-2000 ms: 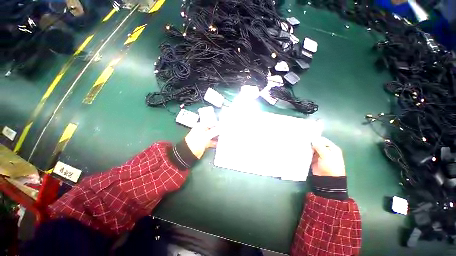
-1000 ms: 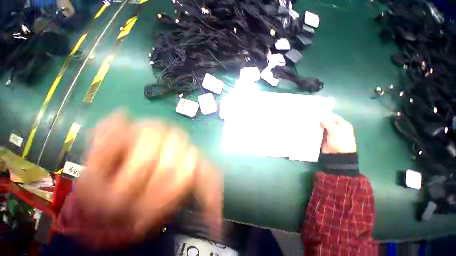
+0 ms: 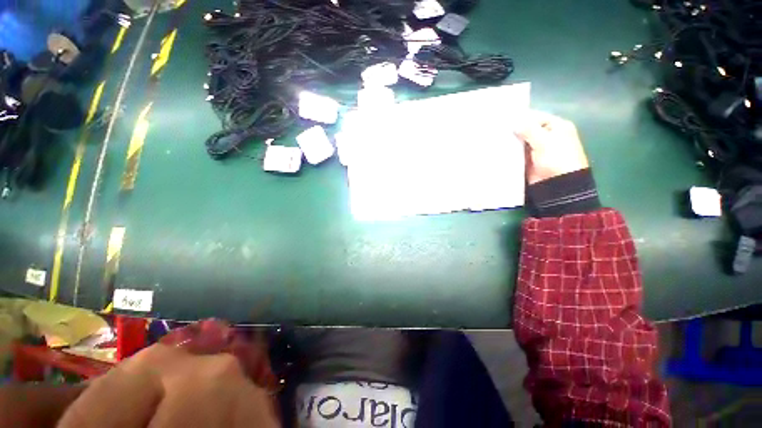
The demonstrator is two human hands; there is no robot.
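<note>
A white paper sheet (image 3: 439, 155), washed out by glare, is held by its right edge in my right hand (image 3: 553, 149). My left hand (image 3: 180, 380) is low at the bottom left, in front of the table edge, blurred and partly cut off; whether it holds anything cannot be told. Several white-faced antenna modules (image 3: 316, 145) lie just left of and above the sheet. A heap of black antenna cables (image 3: 276, 50) with small shiny connectors lies behind them.
Another heap of black cables (image 3: 710, 75) lies at the right, with a white-faced module (image 3: 705, 201) beside it. Yellow-black tape (image 3: 136, 146) crosses the green table (image 3: 242, 221) at left. A bench label (image 3: 132, 300) sits by the edge, above a red bin (image 3: 132, 336). Dark round items are far left.
My left hand has let go of the sheet's left side and moved down and left, off the table. My right hand still holds the sheet. The view has shifted, showing more of the table's front edge.
</note>
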